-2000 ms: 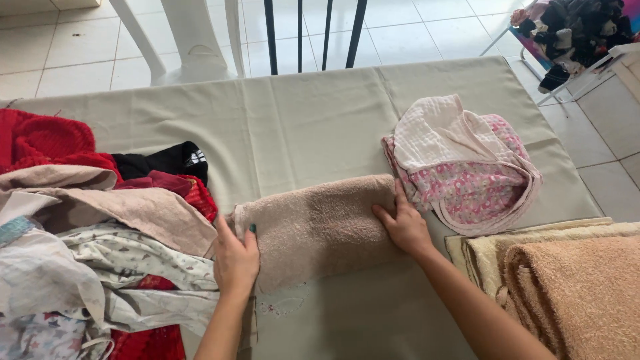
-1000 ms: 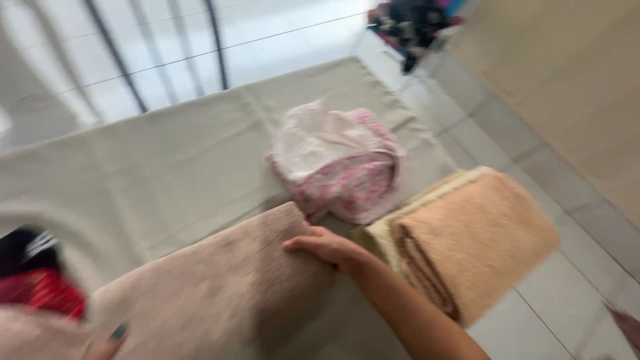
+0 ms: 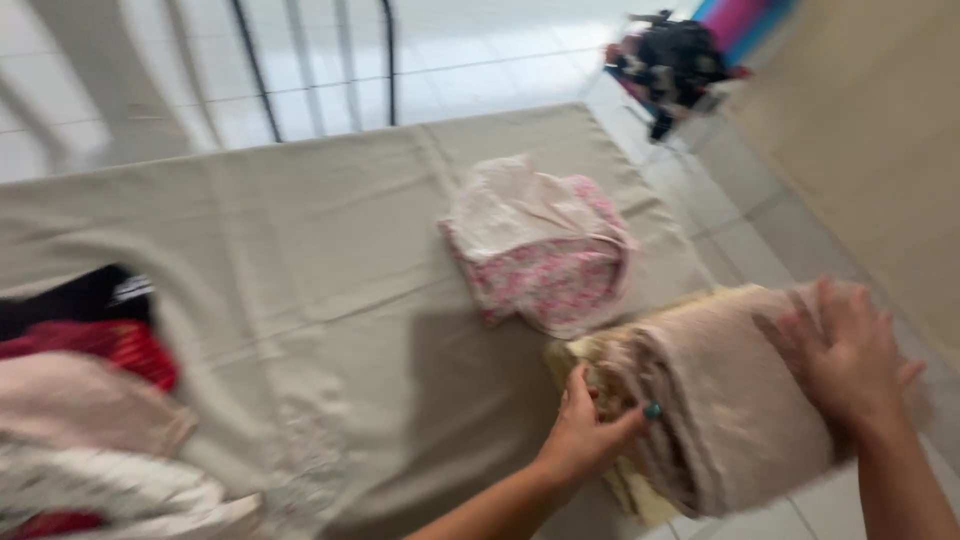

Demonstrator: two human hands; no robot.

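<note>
A folded dusty-pink towel (image 3: pixel 750 397) lies on top of a stack at the table's right edge, with cream-yellow towels (image 3: pixel 645 495) showing beneath it. My left hand (image 3: pixel 592 427) is at the towel's folded left side, thumb against the layers and fingers by the yellowish towels. My right hand (image 3: pixel 847 360), blurred, rests flat on or just over the towel's right part, fingers spread. Behind the stack lies a bundle of white and pink patterned cloth (image 3: pixel 547 255). The peach towel seen earlier is hidden.
A pile of loose clothes (image 3: pixel 75 405), red, black, beige and white, lies at the left on the cloth-covered table (image 3: pixel 315 247). Beyond the far edge are chair legs (image 3: pixel 390 67). Dark items (image 3: pixel 671 67) sit on a rack at the back right, near a beige wall (image 3: pixel 885 150).
The dusty-pink towel has gone from the middle of the table to the top of the stack at the right, folded smaller. Both my hands have moved right with it. The view has swung right.
</note>
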